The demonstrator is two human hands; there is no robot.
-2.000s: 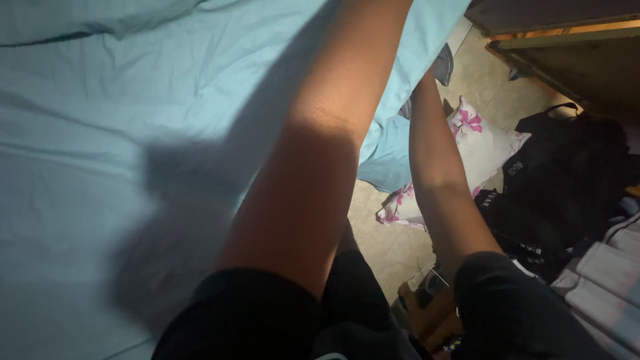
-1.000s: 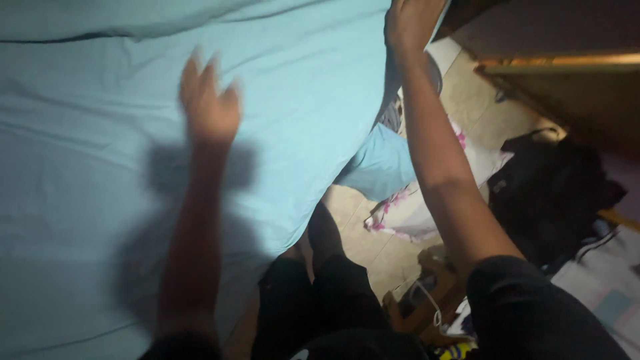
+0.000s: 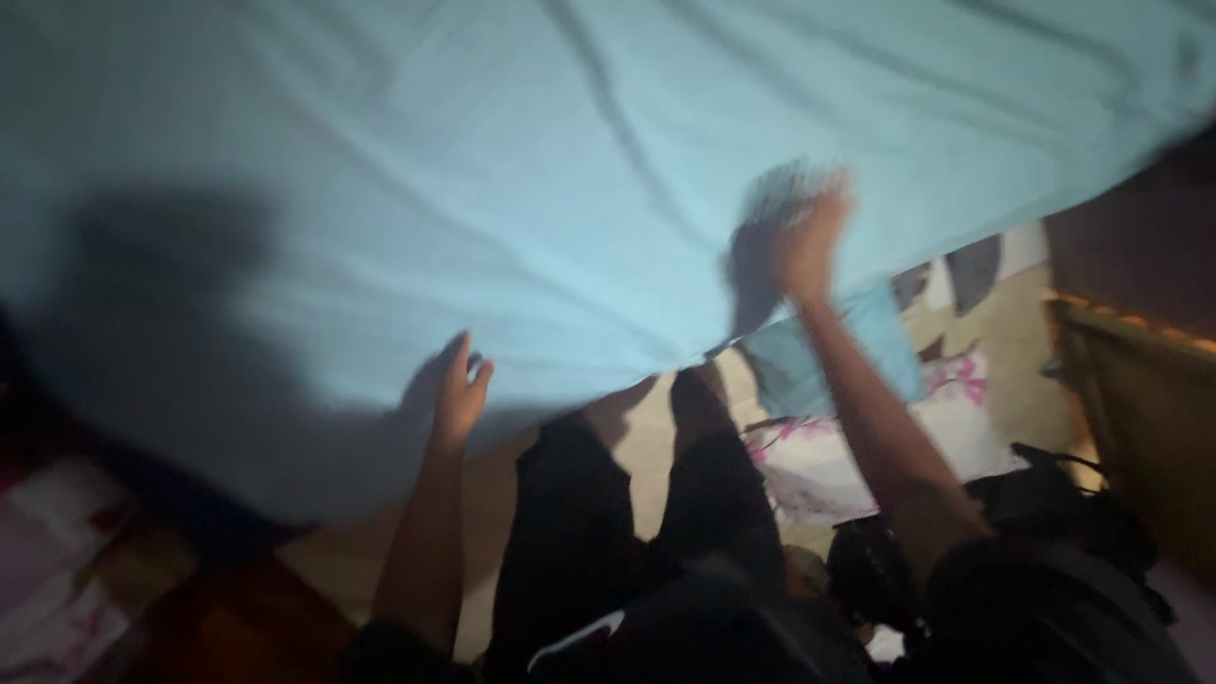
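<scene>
A wrinkled light-blue bed sheet spreads over a bed across the upper part of the head view. My left hand is at the sheet's near edge, thumb and a finger apart, holding nothing that I can see. My right hand is blurred over the sheet, close to its right-hand edge; whether its fingers grip any cloth cannot be made out. Dark shadows of my hands and head fall on the fabric.
On the tiled floor to the right lie a light-blue cloth, a white pillow with pink flowers and a black bag. A wooden piece of furniture stands at far right. My legs are against the bedside.
The view has turned and shifted along the bed. My left hand has come down to the sheet's near edge. My right hand, at the sheet's far right edge one second ago, is now over its surface.
</scene>
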